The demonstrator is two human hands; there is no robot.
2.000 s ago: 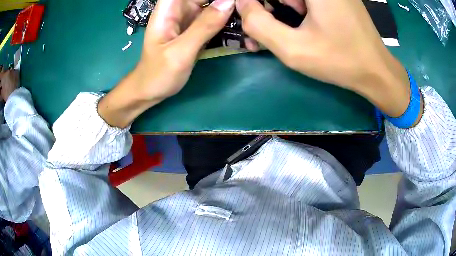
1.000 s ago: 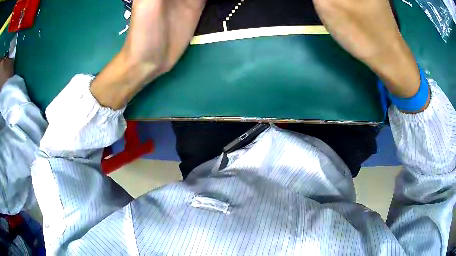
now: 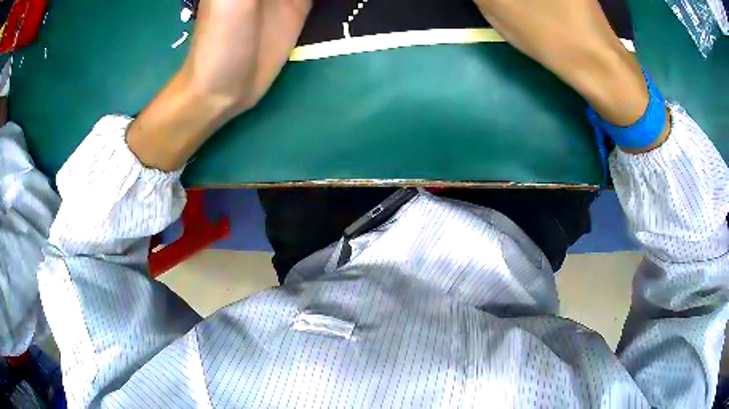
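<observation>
The black carrier strip (image 3: 416,14) lies on the green mat at the top of the picture, its cream long edge toward me. Tiny pale squares (image 3: 354,13) run in a diagonal row on it. My left hand (image 3: 240,48) reaches over the strip's left part. My right hand (image 3: 559,40) reaches over its right part. The fingers of both hands are cut off by the top edge, so what they hold is hidden. A blue wrist strap (image 3: 644,124) is on my right wrist.
A red parts bin (image 3: 21,24) is at the far upper left. A clear plastic bag (image 3: 697,22) lies at the upper right. White slivers (image 3: 181,39) lie left of my left hand. A person's sleeve (image 3: 24,232) is at the left edge. The bench edge (image 3: 392,185) runs across the middle.
Two seconds ago both hands were together at a black housing with fingers visible. Now they are farther apart and higher, with fingers out of the picture, and the row of pale squares shows.
</observation>
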